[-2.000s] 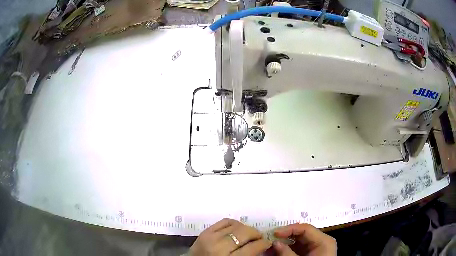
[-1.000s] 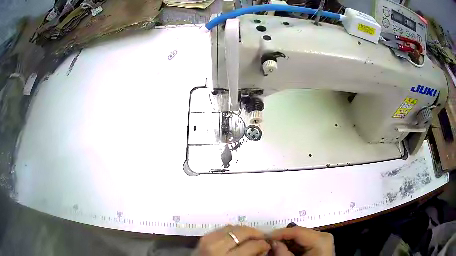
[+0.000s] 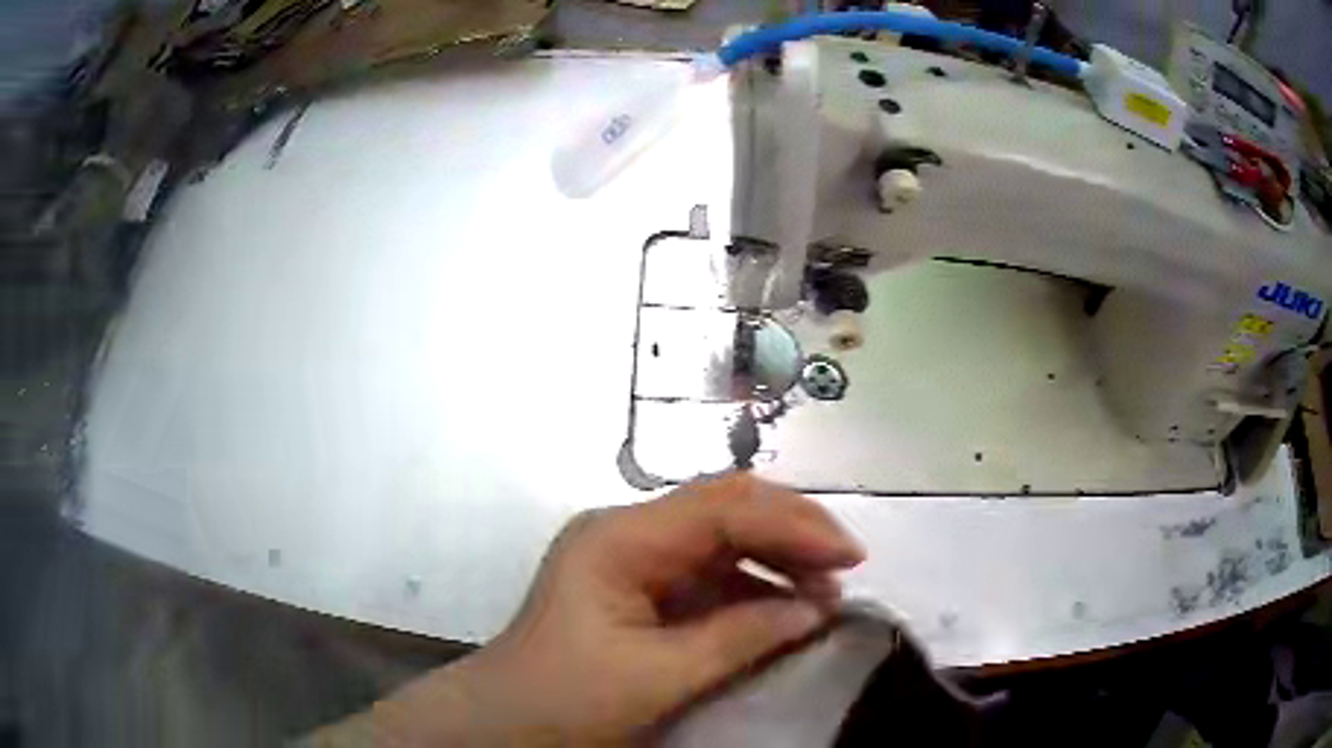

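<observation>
My left hand (image 3: pixel 672 599) reaches in from the lower left, over the table's front edge. Its thumb and fingertips pinch the top of a cloth piece (image 3: pixel 782 709). The cloth is taupe-grey with a dark brown part at its right, and it runs out of the picture at the bottom. Hand and cloth are somewhat blurred. My right hand is not in view. The white sewing machine (image 3: pixel 1023 190) stands beyond the hand; its needle area (image 3: pixel 748 358) has no cloth in it.
The white table (image 3: pixel 351 336) bears a printed ruler along its front edge. A blue air tube (image 3: pixel 906 25) arches over the machine head. Red-handled snips (image 3: pixel 1259 176) and a control panel (image 3: pixel 1230 81) are at the back right. Cut-piece bundles (image 3: pixel 241 32) lie back left.
Both hands were together at the front edge. My left hand has moved up and now holds the cloth; my right hand has left the picture. The view has shifted slightly.
</observation>
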